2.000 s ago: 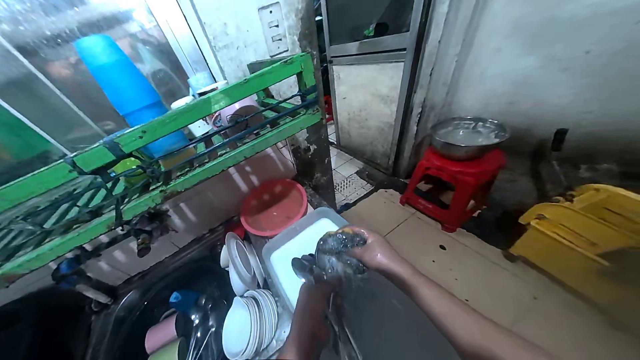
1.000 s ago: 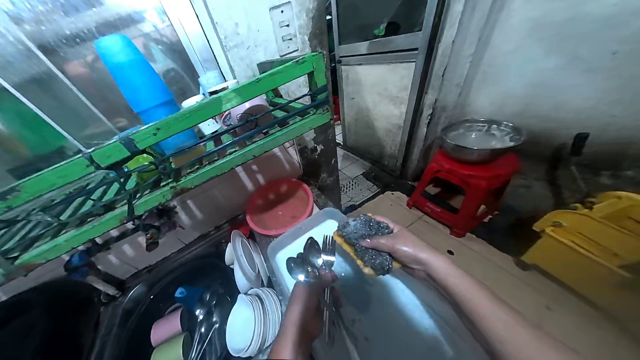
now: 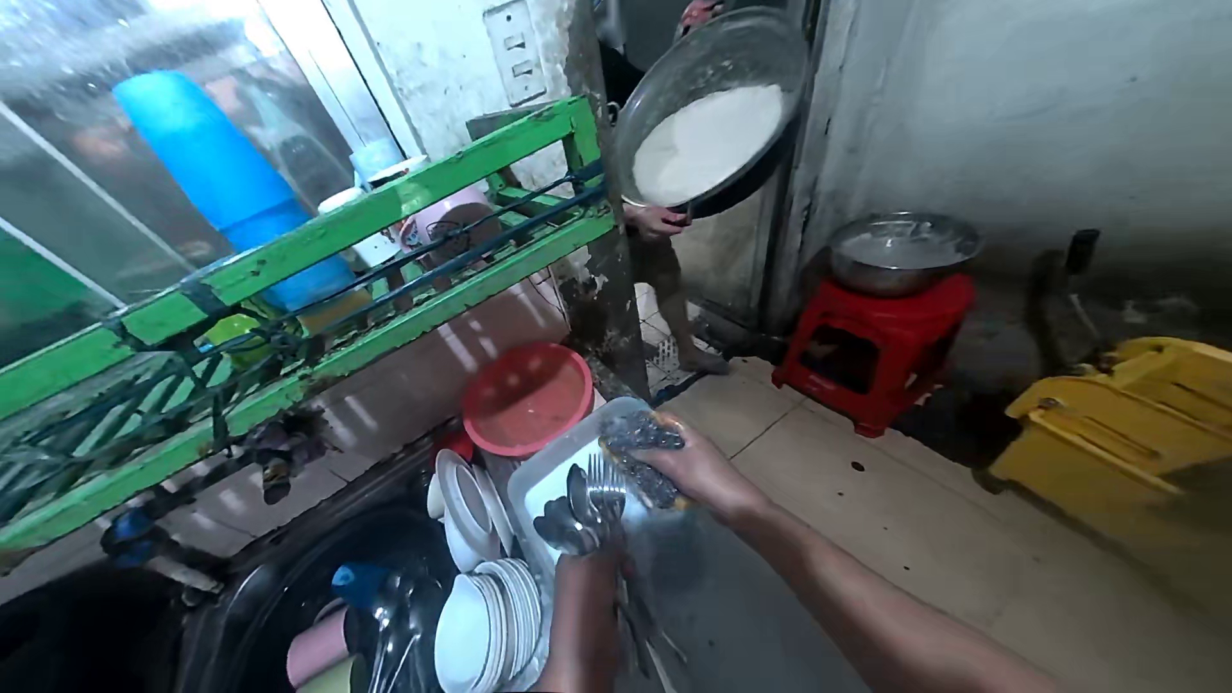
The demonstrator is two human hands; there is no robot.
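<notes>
Metal spoons and forks [image 3: 577, 500] are bunched in my left hand [image 3: 592, 577], their heads pointing away from me and their handles trailing below the fist. My right hand [image 3: 688, 462] grips a dark scouring sponge [image 3: 640, 452] with an orange-yellow side, just right of the fork tines. Both hands are over a whitish plastic tub [image 3: 534, 472]. Stacked white bowls and plates [image 3: 491, 621] stand left of my left wrist. Farther left, a black sink basin [image 3: 289, 568] holds a pink cup [image 3: 318, 647], a green cup and more utensils.
A red basin [image 3: 529, 399] stands behind the tub, below a green rack [image 3: 385, 221]. In the doorway another person holds a large tilted metal basin [image 3: 712, 125] with white contents. At right are a red stool [image 3: 876, 337] bearing a metal bowl [image 3: 905, 252] and a yellow container [image 3: 1107, 433].
Another person with a large metal basin has appeared in the doorway. The sponge, apart from the cutlery heads a second ago, is now close beside the fork tines.
</notes>
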